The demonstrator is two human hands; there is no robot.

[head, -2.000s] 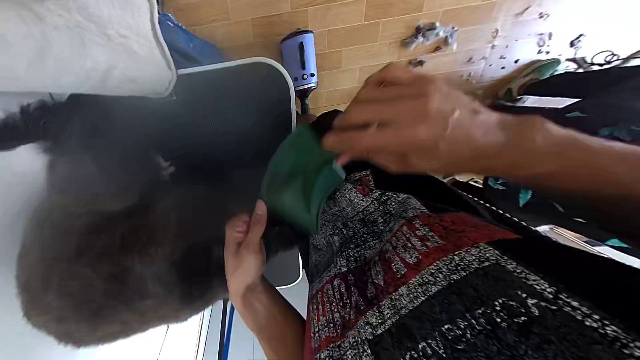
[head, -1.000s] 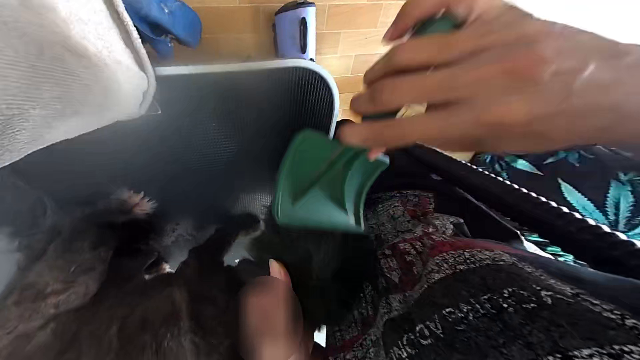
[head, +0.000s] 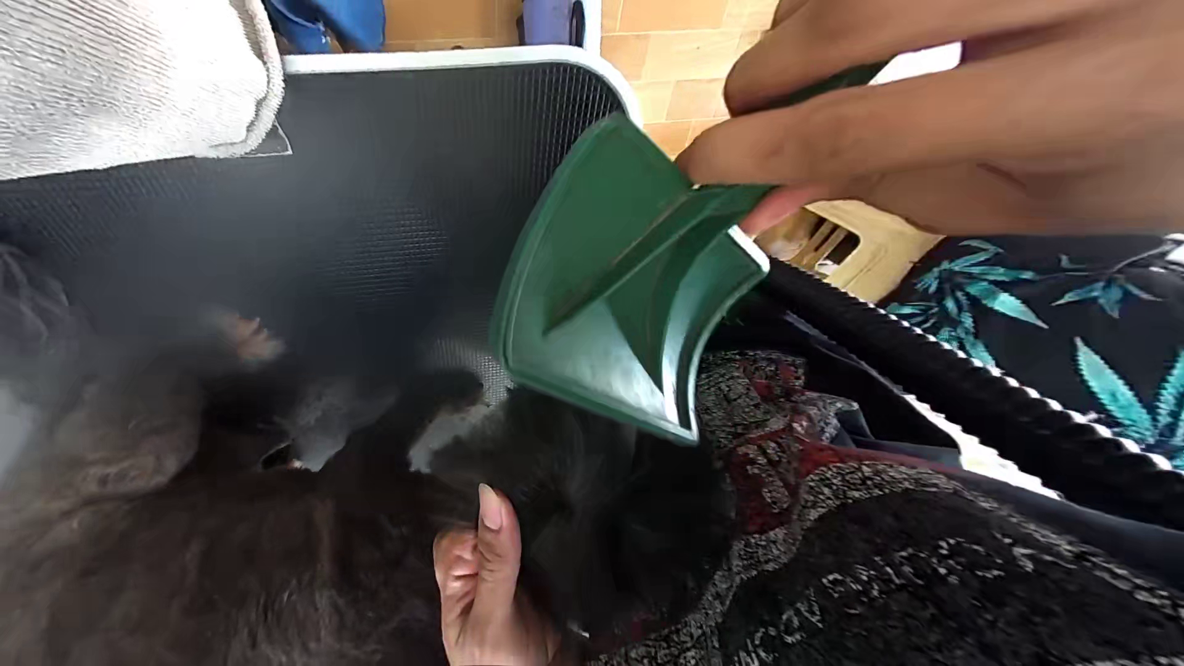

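My right hand (head: 916, 129) grips a green plastic tool (head: 601, 277) with a wide, curved, flared head. The head hangs just above the dark fur, with the black table behind it. My left hand (head: 490, 583) is at the bottom centre, thumb up and fingers curled at the dark-furred animal (head: 213, 555); the fur hides part of this hand. The animal lies along the lower left, and a rounded black-furred part of it is between my left hand and my printed garment (head: 888, 564). Haze or blur covers much of the left side.
Under the animal is a black ribbed tabletop (head: 388, 139) with a pale rim. A light towel (head: 120, 83) lies at the upper left. Beyond the rim are a blue item (head: 333, 23), a lavender object (head: 548, 20) and floor tiles. Leaf-patterned fabric (head: 1110, 342) is at the right.
The green tool stays in my right hand, which has come nearer the camera. My left hand, blurred one second ago, now shows its thumb and curled fingers clearly. The view has shifted closer over the animal.
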